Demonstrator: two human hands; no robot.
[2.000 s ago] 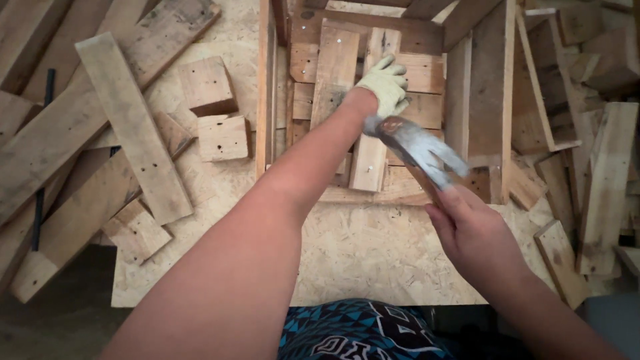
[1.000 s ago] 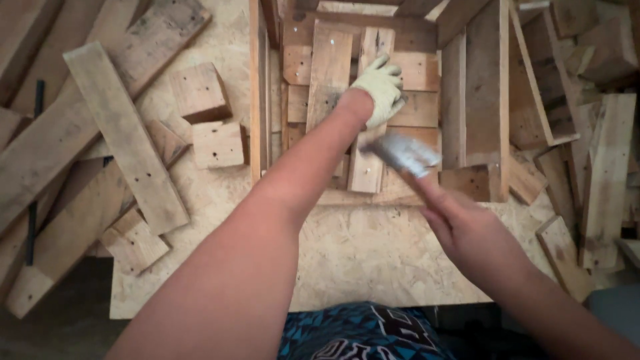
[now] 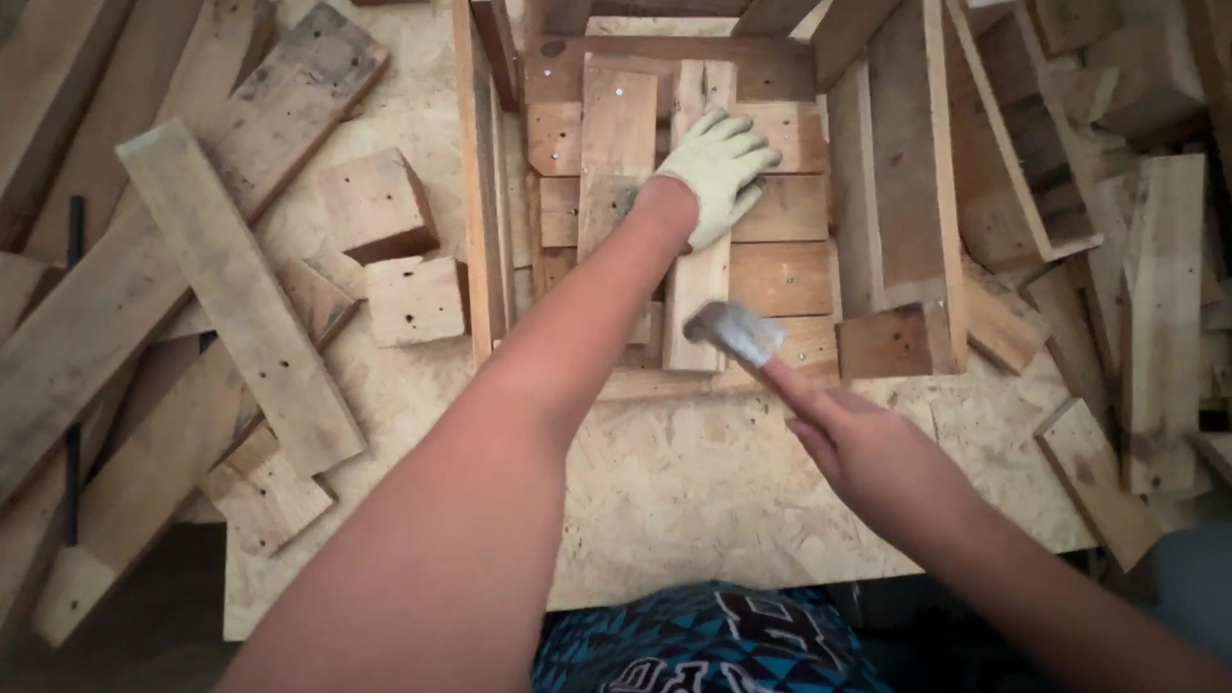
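Observation:
My left hand point(image 3: 724, 178), in a pale knitted glove, lies spread on a narrow wooden slat point(image 3: 698, 289), fingers apart and pressing it from above. My bare right hand point(image 3: 847, 438) grips the handle of a claw hammer point(image 3: 739, 332). The blurred hammer head is over the near end of that slat. A second slat point(image 3: 618, 125) with a nail head lies parallel to it on the left. Both rest across several boards point(image 3: 780, 207) inside an open wooden crate frame point(image 3: 948, 192), whose right side panel stands upright.
Two wooden blocks point(image 3: 416, 300) sit left of the crate on the chipboard tabletop point(image 3: 674, 500). Loose planks point(image 3: 241, 298) are piled at the left. More boards point(image 3: 1163, 327) and another wooden crate point(image 3: 1025, 144) lie on the right. The table's front edge is near my body.
The hammer has swung down from its raised place two seconds ago to near the slat's close end. My left hand stays on the same slat.

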